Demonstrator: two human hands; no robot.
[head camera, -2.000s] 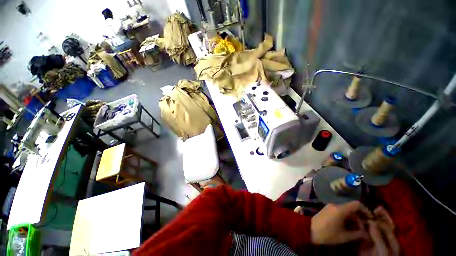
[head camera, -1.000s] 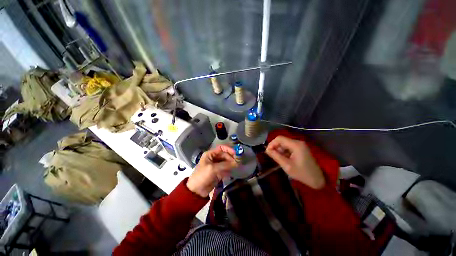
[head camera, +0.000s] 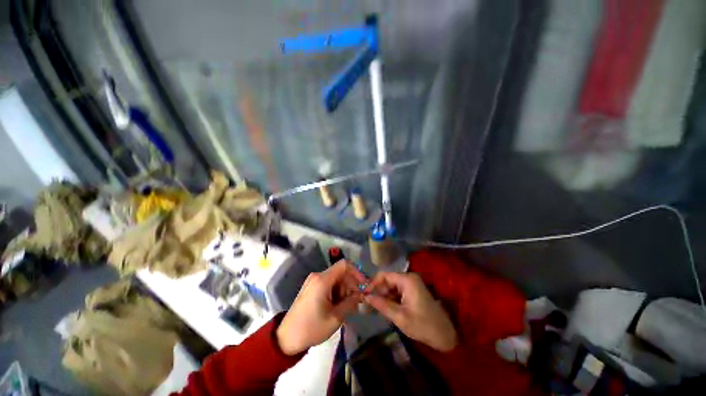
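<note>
My left hand (head camera: 316, 308) and my right hand (head camera: 412, 311) are close together in front of the thread cones, fingertips pinched and almost touching. Any thread between them is too fine to see. A small blue tip shows between the fingertips; I cannot tell if it is held or behind them. A tan thread cone (head camera: 381, 249) with a blue holder stands just behind my hands, at the foot of the white thread stand pole (head camera: 378, 116). Two more tan cones, one of them here (head camera: 358, 205), stand farther back. The white overlock machine (head camera: 267, 271) is left of my hands.
Khaki cloth (head camera: 182, 232) is heaped on the white table (head camera: 174, 294) beyond the machine, and more khaki cloth (head camera: 116, 344) hangs at lower left. Blue guide bars (head camera: 329, 40) top the pole. A white cable (head camera: 542, 237) runs right. Red cloth (head camera: 472, 298) lies right of my hands.
My hands, apart one second ago, have come together at the fingertips. The view has tilted upward, bringing the blue guide bars into sight. Two seconds ago the hands were at the lower right.
</note>
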